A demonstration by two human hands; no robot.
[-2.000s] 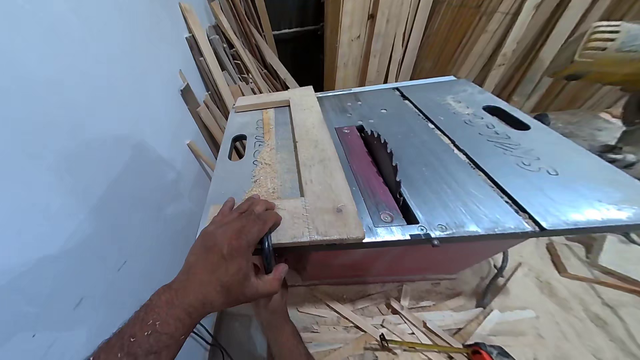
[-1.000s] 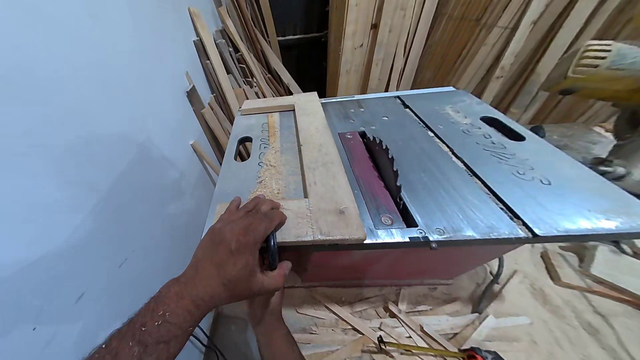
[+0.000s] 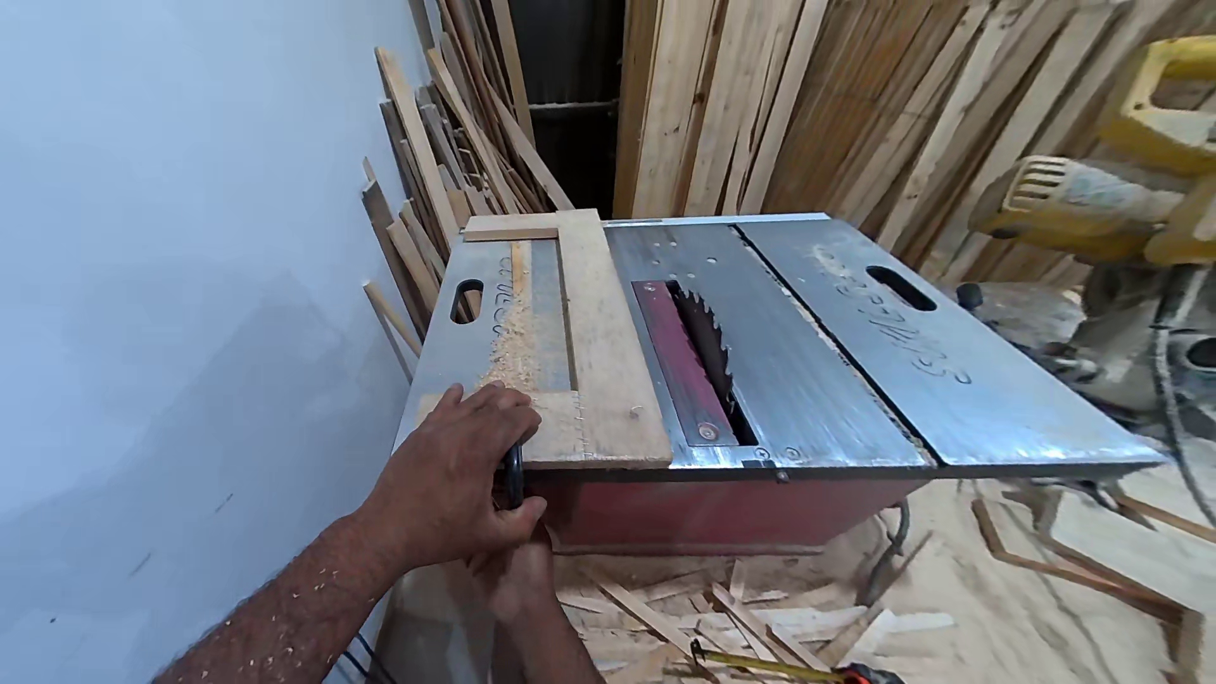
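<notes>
A pale wooden frame-shaped piece (image 3: 608, 342) lies on the left part of a metal table saw top (image 3: 798, 380), left of the toothed saw blade (image 3: 708, 347). My left hand (image 3: 451, 475) rests its fingers on the near wooden crosspiece, its thumb below the table edge, around a black clamp-like part (image 3: 514, 475). Beneath it my right hand (image 3: 518, 575) reaches up under the edge; its fingers are largely hidden, so what it holds cannot be seen. Sawdust (image 3: 513, 351) lies inside the frame. Sawdust flecks cling to my left forearm.
A pale wall (image 3: 190, 237) stands close at left. Wood strips (image 3: 408, 142) and boards (image 3: 722, 104) lean behind the saw. A yellow power tool (image 3: 1092, 190) is at right. Offcuts (image 3: 722, 617) and a tape measure (image 3: 869, 674) lie on the floor below.
</notes>
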